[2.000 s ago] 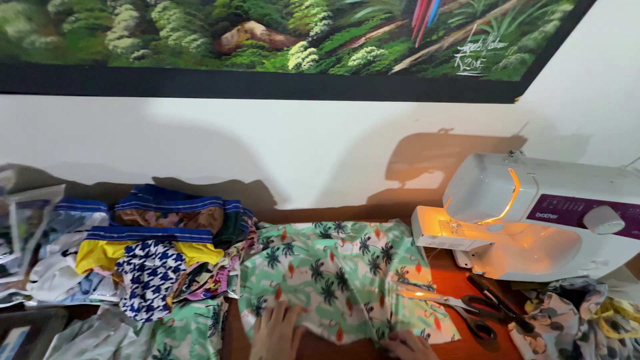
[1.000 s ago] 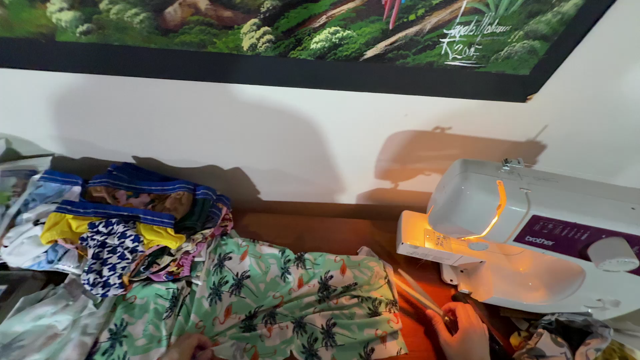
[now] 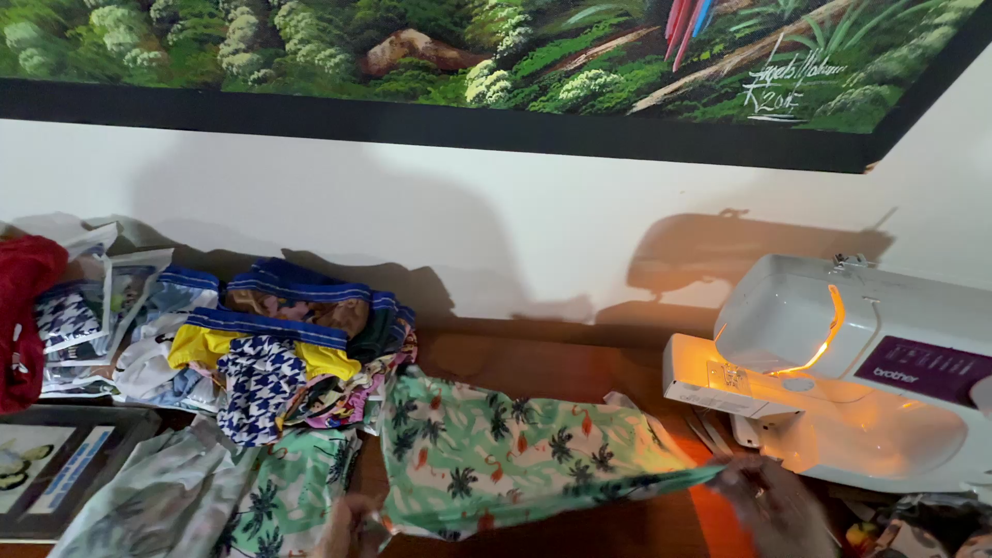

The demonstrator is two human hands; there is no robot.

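Observation:
A green and white fabric piece printed with palm trees and flamingos (image 3: 527,449) stretches across the wooden table. Its lower left corner meets my left hand (image 3: 353,527), blurred and partly cut off by the bottom edge. My right hand (image 3: 763,496) grips the cloth's right end, just below the sewing machine's arm, and is blurred too. Metal blades of scissors (image 3: 707,434) show between the cloth and the machine; their handles are hidden. The white Brother sewing machine (image 3: 821,387) stands at the right with its lamp lit.
Folded underwear with blue waistbands (image 3: 267,325) lies piled at the left beside clear plastic bags (image 3: 116,310) and a red cloth (image 3: 27,325). More palm-print fabric (image 3: 298,480) lies at the lower left. Patterned cloth (image 3: 914,527) sits below the machine. A framed painting (image 3: 434,124) hangs above.
My right hand was at the scissors and now holds the fabric's right end. The cloth, spread broadly before, is now narrower and pulled up along its near edge.

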